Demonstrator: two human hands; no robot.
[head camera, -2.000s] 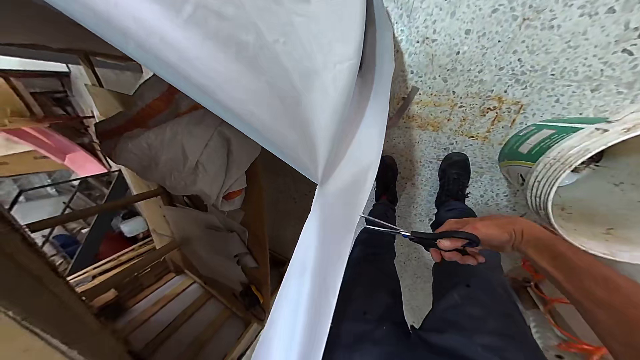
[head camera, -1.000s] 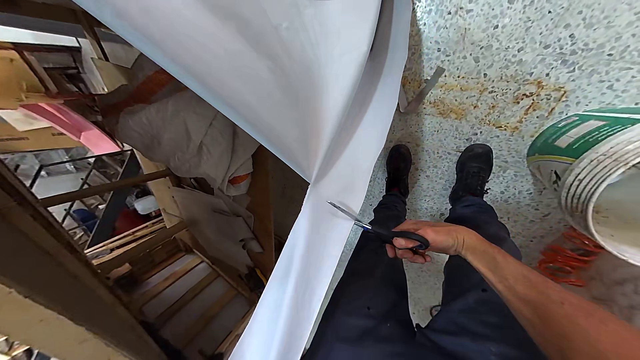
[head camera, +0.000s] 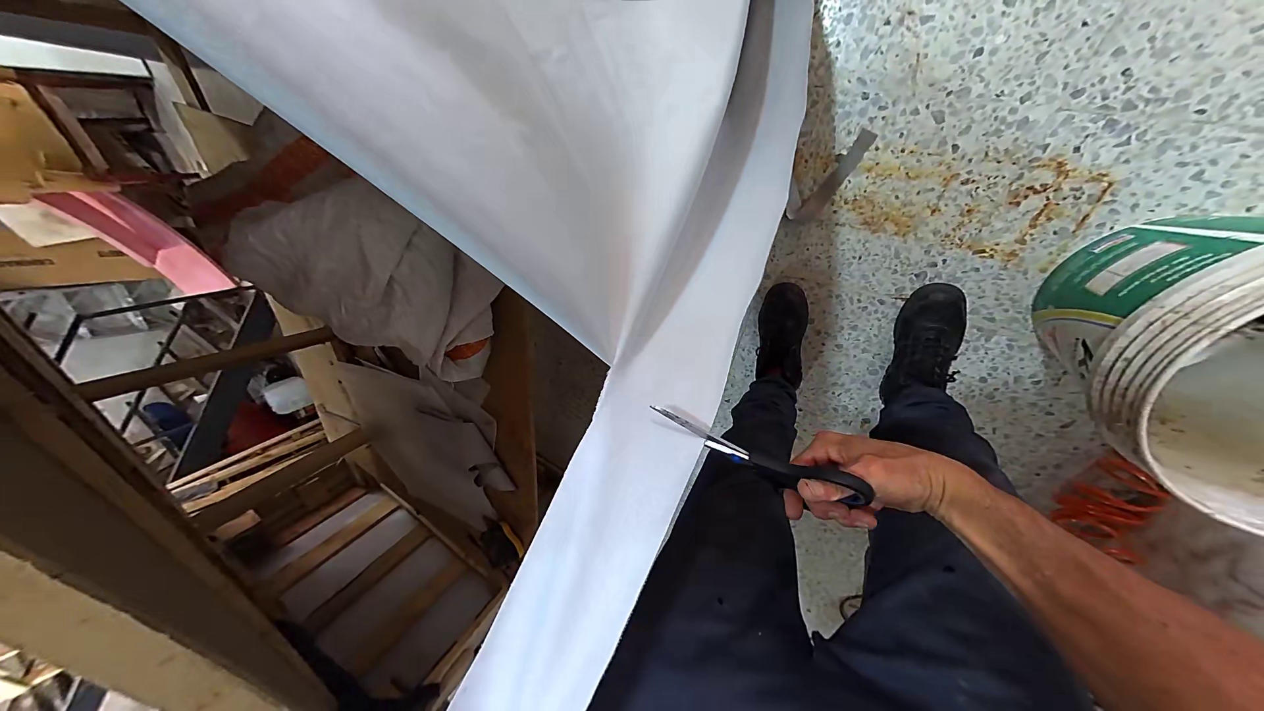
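My right hand (head camera: 854, 479) grips the black handles of a pair of scissors (head camera: 726, 447), at the centre right. The scissors point up and left, and their metal blades overlap the right edge of a long white sheet (head camera: 533, 148), which looks like fabric or paper. Its broad upper part narrows at a creased fold near the middle, and a strip (head camera: 583, 533) of it runs down to the bottom edge. A ragged edge shows on the strip's left side, just below the fold. My left hand is out of view.
A green and white plastic bucket (head camera: 1116, 306) lies at the right, above an orange coiled hose (head camera: 1111, 504). A narrow grey strip (head camera: 839, 176) rests on the speckled floor. Wooden slats (head camera: 346, 558), a bundled whitish cloth (head camera: 336, 257) and a wooden beam (head camera: 128, 513) occupy the left.
The scissor blades, beside the sheet's right edge two seconds ago, now lie across it. My right hand keeps hold of the scissors.
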